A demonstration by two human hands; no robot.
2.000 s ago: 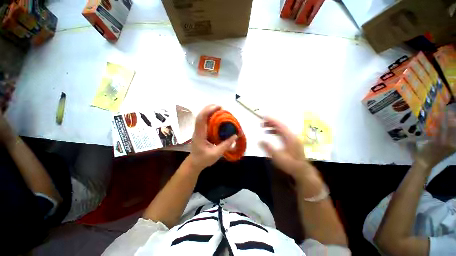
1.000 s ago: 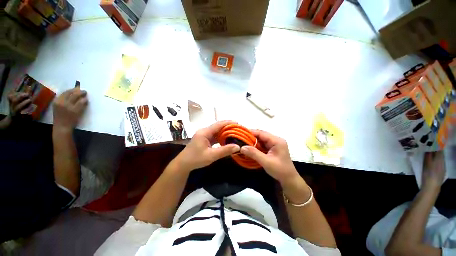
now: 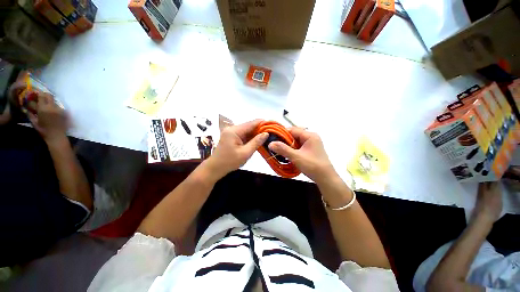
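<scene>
A coiled orange cable [image 3: 283, 167] with a black piece [image 3: 276, 146] at its middle is held up over the table's front edge. My left hand [image 3: 235, 148] grips the coil's left side. My right hand [image 3: 308, 154] grips its right side. Both thumbs press at the black piece. The retail box [image 3: 179, 139] lies flat to the left, its white picture face up, its right end partly behind my left hand. The utility knife [image 3: 292, 118] lies beyond my right hand, partly hidden.
Clear plastic with an orange card [image 3: 258, 76] lies before a brown carton [image 3: 265, 25]. Yellow sheets lie left [image 3: 153, 88] and right [image 3: 368, 165]. Retail boxes stand right [image 3: 476, 134] and at the back [image 3: 155, 17]. People's arms reach in at both sides.
My right hand has come from near the knife to the coil. The coil is now held in both hands and tilted differently. The neighbour at left has picked up the knife and moved a box.
</scene>
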